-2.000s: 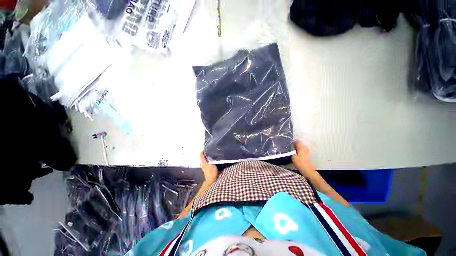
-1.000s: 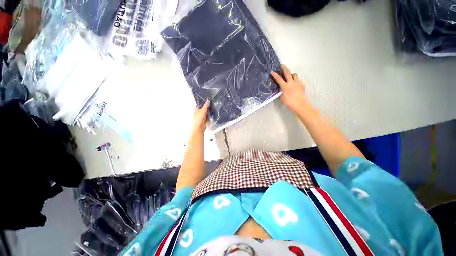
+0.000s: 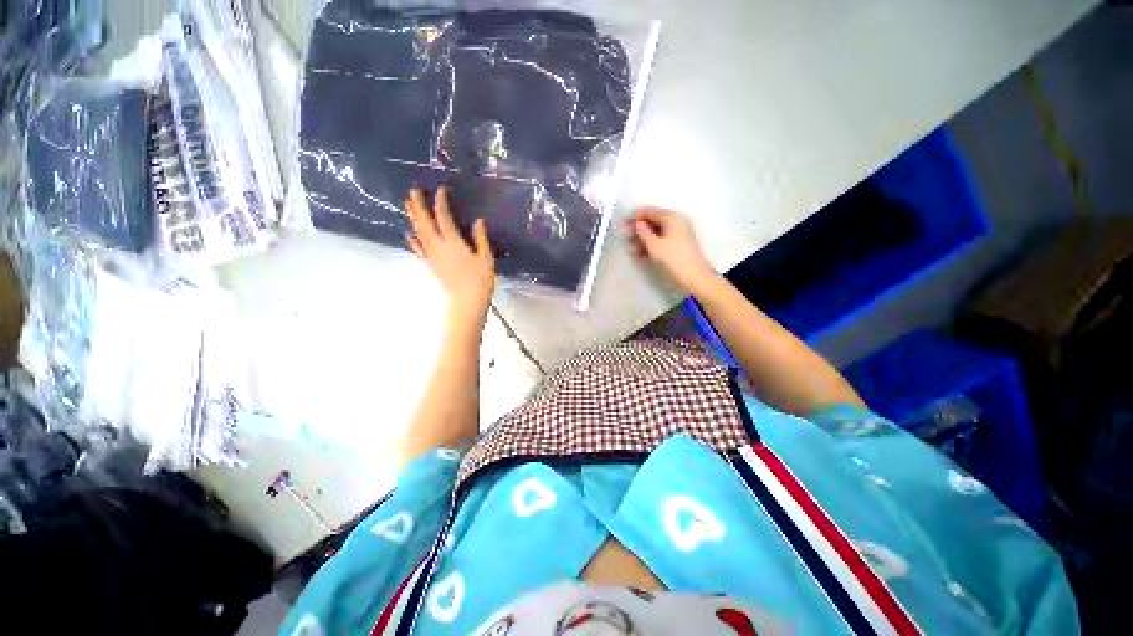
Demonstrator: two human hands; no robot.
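A bagged black garment lies flat on the white table, under shiny wrinkled plastic, with its white sealing edge on the right side. My left hand lies on its lower edge with the fingers spread. My right hand is just right of the white edge, fingers curled together, apart from the bag. Whether a small thing is between its fingertips cannot be seen.
Printed empty polybags and a white stack lie at the left. A loose black heap is at the lower left. Blue crates stand below the table edge at the right, near a brown box.
The view has turned. The bagged garment has rotated so its white edge faces right. My left hand has moved onto the bag, and my right hand has let go of it.
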